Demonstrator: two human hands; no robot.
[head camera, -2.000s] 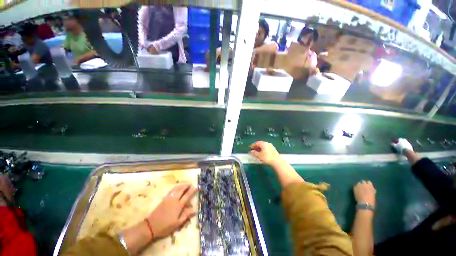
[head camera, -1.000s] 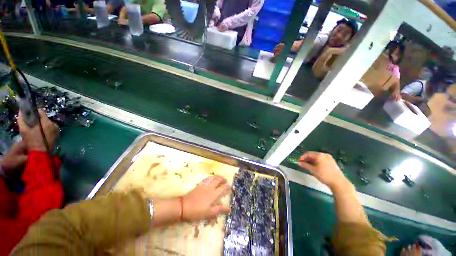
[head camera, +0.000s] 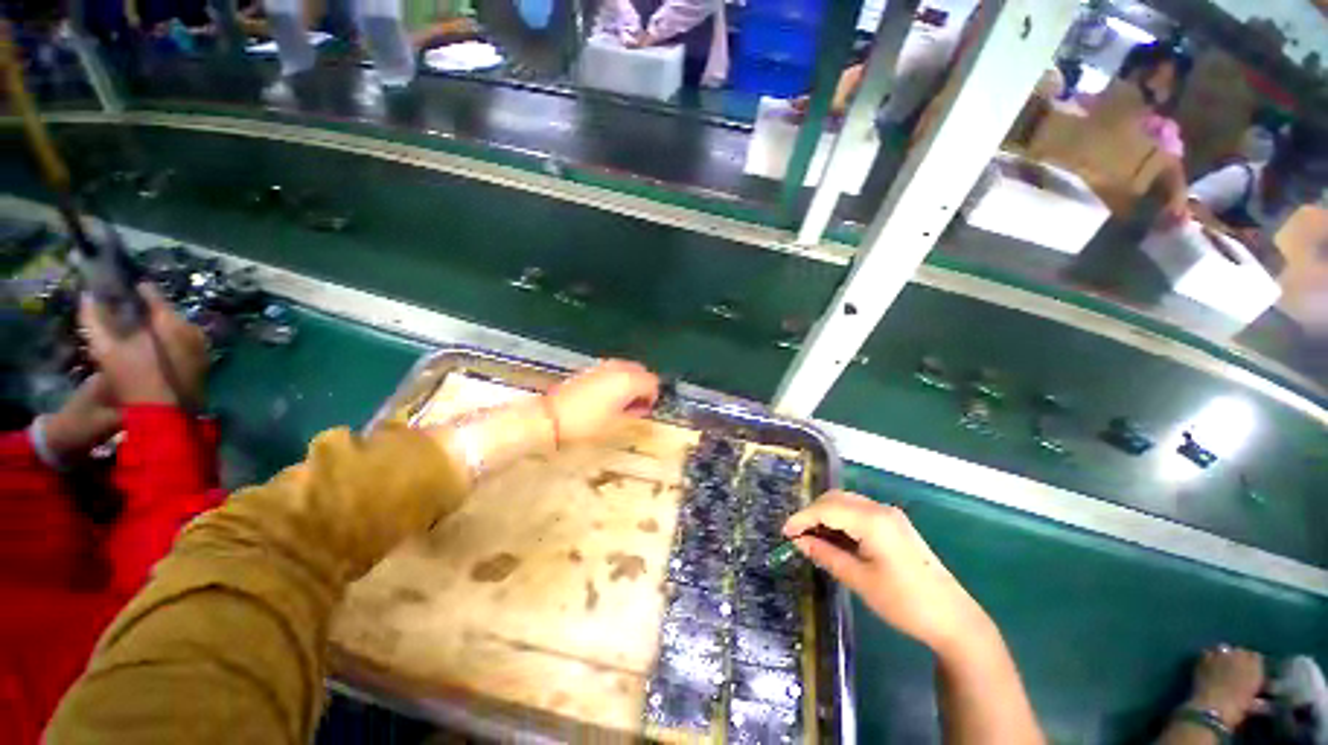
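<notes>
A silver tray (head camera: 833, 582) lies on the green bench with a stained cream-yellow liner (head camera: 539, 568) inside. Two tight rows of dark circuit boards (head camera: 699, 582) fill its right part. My left hand (head camera: 609, 396) is at the tray's far edge, at the far end of the rows, with a small dark piece at its fingertips; whether it grips it I cannot tell. My right hand (head camera: 859, 560) is over the right row, pinching a small greenish board (head camera: 784, 555) between thumb and fingers.
A green conveyor (head camera: 655, 313) with scattered small assemblies runs beyond the tray. A white post (head camera: 932, 211) rises behind it. At left, a worker in red (head camera: 160, 466) holds a corded tool beside a dark heap (head camera: 219, 291). Another person's hand (head camera: 1231, 681) is at lower right.
My left hand has moved from the liner's middle to the tray's far edge. My right hand has come back from the conveyor's edge to over the right row, with a small board.
</notes>
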